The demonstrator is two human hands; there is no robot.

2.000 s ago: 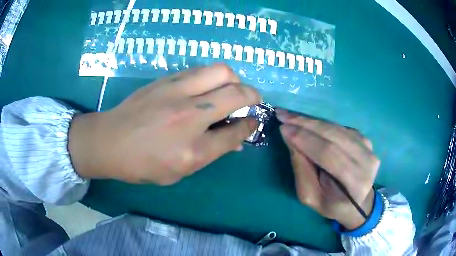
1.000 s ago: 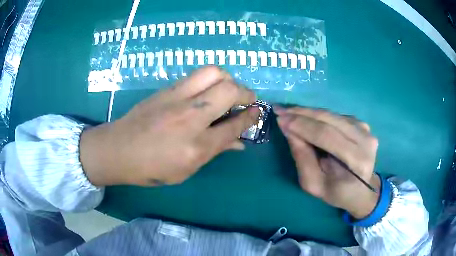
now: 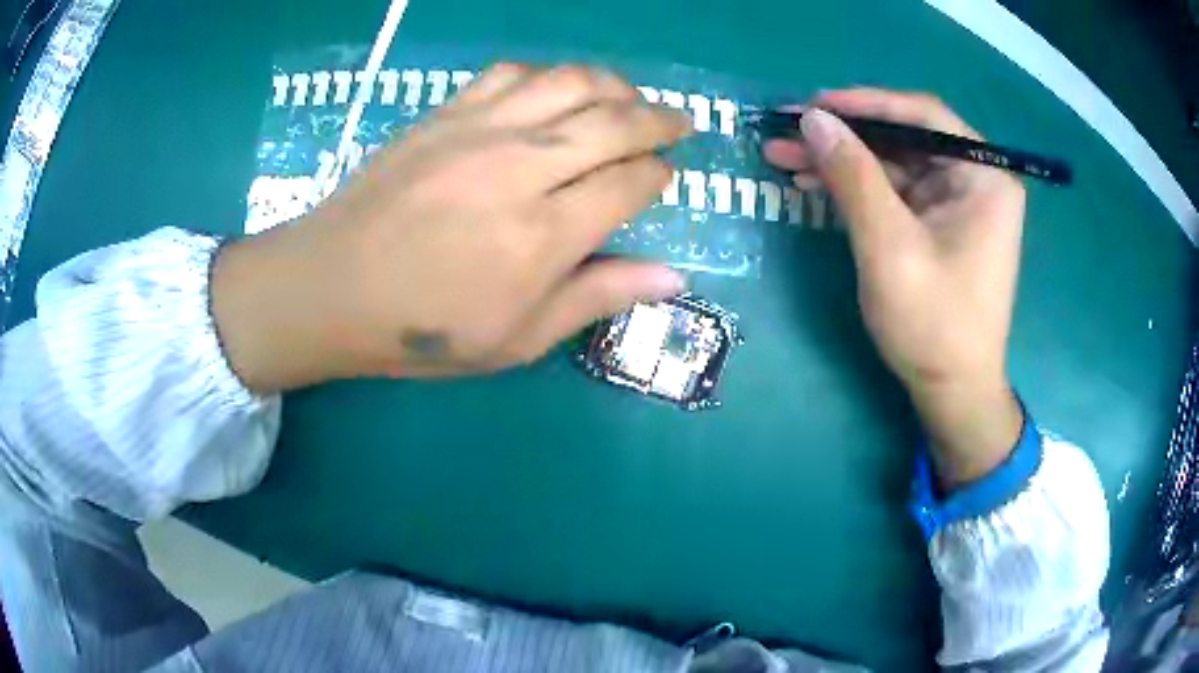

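The smartwatch module (image 3: pixel 661 350) lies face up on the green mat, free of both hands, its silver and white inside showing. My right hand (image 3: pixel 907 197) holds the black tweezers (image 3: pixel 940 141), their tips at the right end of the upper row of white adhesive pieces (image 3: pixel 714 116). My left hand (image 3: pixel 487 243) lies over the middle of the clear release liner (image 3: pixel 721 246), fingers spread a little, fingertips near the upper row. It hides part of both rows. Whether its fingertips touch the liner is unclear.
The green mat (image 3: pixel 552 526) carries a thin white line (image 3: pixel 375 79) under the liner. A broad white band (image 3: pixel 1091 99) curves at the upper right. A pale strip (image 3: pixel 53 112) runs along the left. A dark glittery heap (image 3: pixel 1170 513) is at the right edge.
My left hand has let go of the module and moved up over the liner. My right hand has moved up from the module to the upper row, the tweezers now lying nearly level.
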